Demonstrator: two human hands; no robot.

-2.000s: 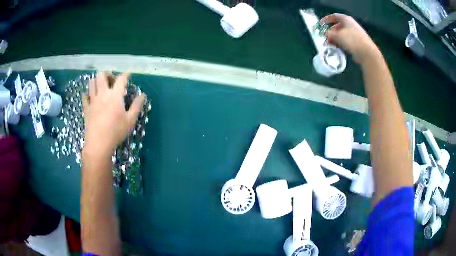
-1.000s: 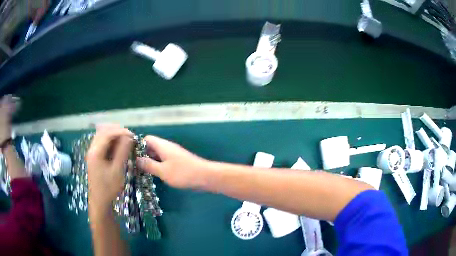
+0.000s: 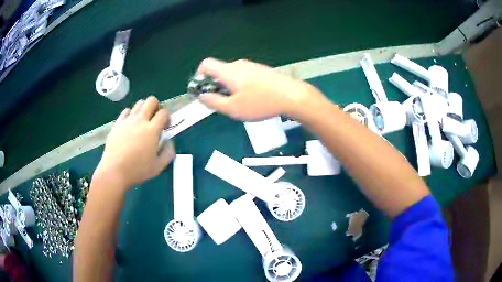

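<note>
My left hand holds a white fan body near the belt's edge rail; its head is hidden under the hand. The open handle of this fan points right, with dark thin wires showing in it. My right hand grips a small bunch of green and silver circuit boards in its fingertips, just above the handle's far end. The stack of board strips lies at the left of the bench.
Several white fans lie in front of me, with a pile at the right. One fan lies on the dark green belt. A pale rail divides belt and bench. A torn beige scrap lies near my right sleeve.
Both hands have left the board stack and moved right in the bench. My right hand now carries boards and my left hand has taken a fan. The view has turned right.
</note>
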